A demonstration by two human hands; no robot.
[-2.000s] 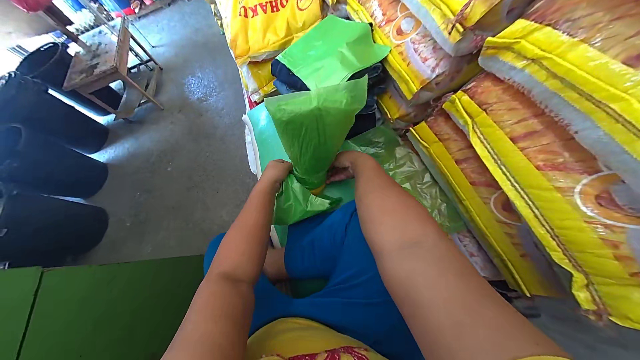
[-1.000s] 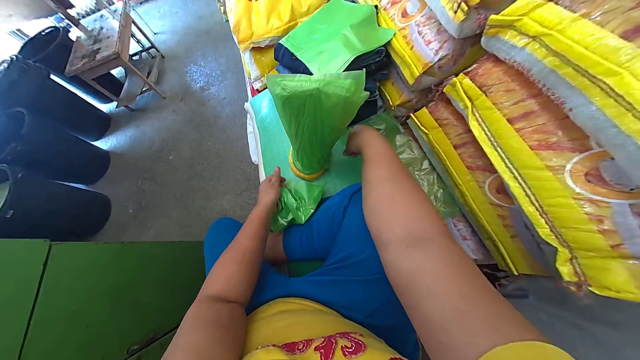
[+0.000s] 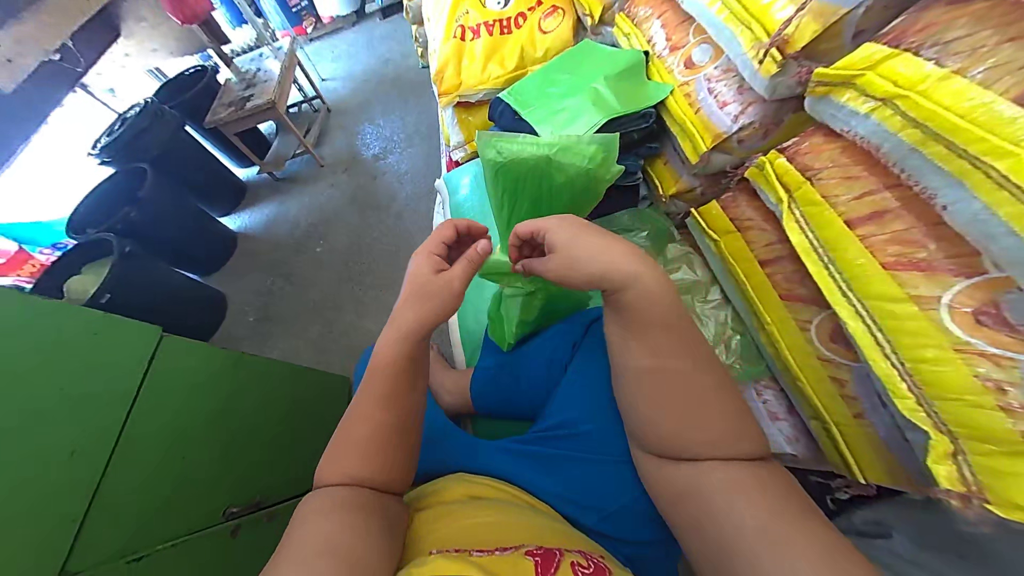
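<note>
A green plastic bag, gathered at its middle, stands in front of my lap, its lower part against my blue-clad leg. My left hand is beside the gathered part, thumb and fingers curled near each other. On the other side, my right hand overlaps the bag with bent fingers. Whether either hand pinches a thin piece of something cannot be told. Beyond the bag, a flat stack of light green plastic bags lies on dark folded material. A crumpled translucent green bag is beside my right forearm.
Large yellow-edged sacks are piled along the right, and a yellow sack lies ahead. Black bins and a wooden table stand on the concrete floor at the left. A green cabinet fills the near left.
Both hands have come up and closer together at the green bag's gathered part. The yellow ring seen around the bag's lower part one second ago is not clearly visible now.
</note>
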